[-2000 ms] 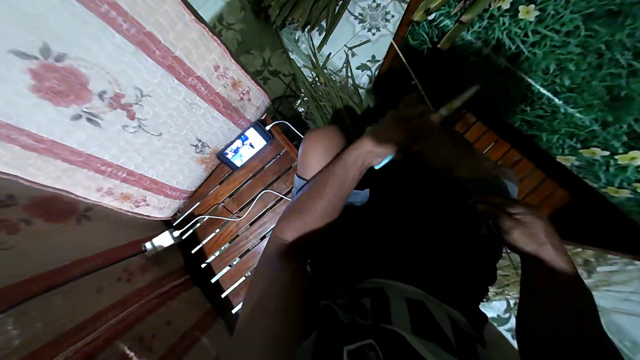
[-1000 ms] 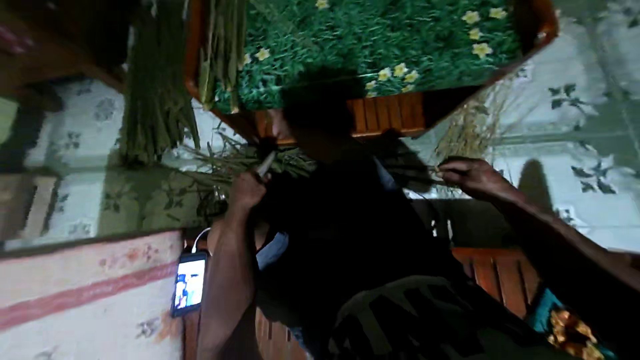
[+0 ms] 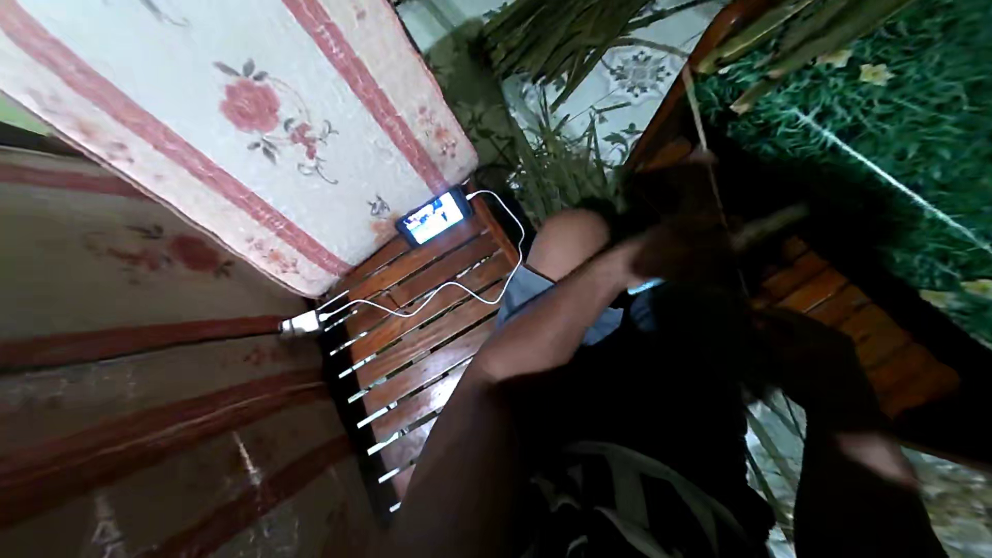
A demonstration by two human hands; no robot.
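In deep shadow at the right of centre, my left hand [image 3: 682, 252] is closed around a pale, narrow stick-like object [image 3: 771, 225], whose exact kind I cannot tell. A thin light strip [image 3: 709, 167] passes down beside the fingers, near the wooden table edge. My right hand [image 3: 798, 341] is a dark shape below the left one; its fingers and whatever they may hold are lost in shadow. Long dry leaf strips [image 3: 570, 159] lie on the floor beyond my bare knee [image 3: 570, 240].
A phone [image 3: 435, 218] with a lit screen and a white cable [image 3: 449, 287] rests on a slatted wooden bench [image 3: 434, 333]. The charger [image 3: 301, 324] sits at its left edge. Floral cloth [image 3: 256, 155] hangs alongside. A table with a green flowered cover [image 3: 922, 147] stands at right, bearing leaf strips [image 3: 806, 39].
One second ago my hands were wide apart; now they are closer together. The pale object stays in my left hand. The view has turned strongly.
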